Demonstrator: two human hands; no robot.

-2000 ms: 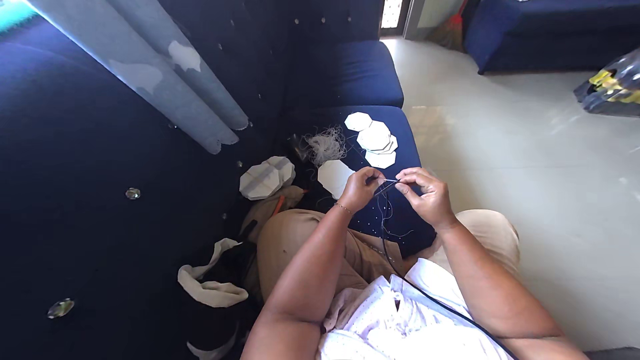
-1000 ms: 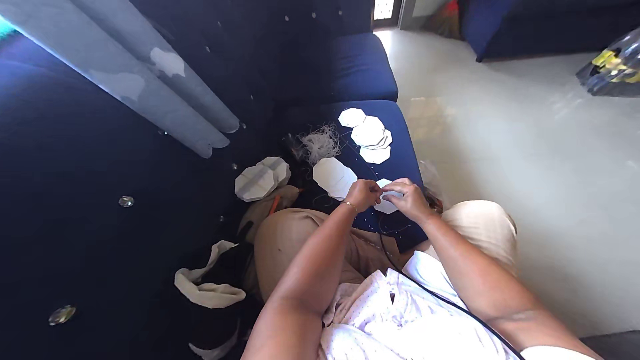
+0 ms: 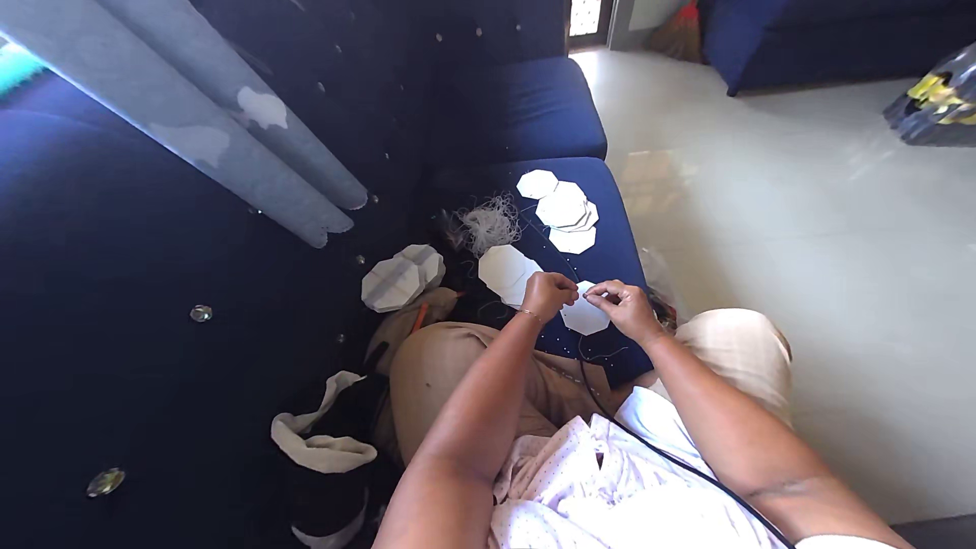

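Observation:
My left hand [image 3: 552, 296] and my right hand [image 3: 619, 306] face each other over the sofa seat, fingertips pinched close together. Whatever thin thing they hold is too small to make out. Just beneath them lies a white octagonal card [image 3: 585, 314]. Left of it, more white cards [image 3: 503, 273] overlap, partly behind my left hand. Farther up the seat is a loose pile of several octagonal cards [image 3: 563, 206]. A tangle of whitish thread [image 3: 490, 224] rests beside the pile. Dark thread and tiny pale beads are scattered on the blue seat.
Banded stacks of octagonal cards [image 3: 393, 284] lie at the left near an orange-handled tool [image 3: 419, 316]. A black cable [image 3: 656, 450] crosses my shirt. Grey curtains [image 3: 229, 122] hang at the upper left. A black and cream cloth [image 3: 328, 450] lies beside my leg.
A white octagonal card now shows beneath my hands, where the first frame shows the dark seat and a strand between my fingers. My right hand has moved a little closer to the seat.

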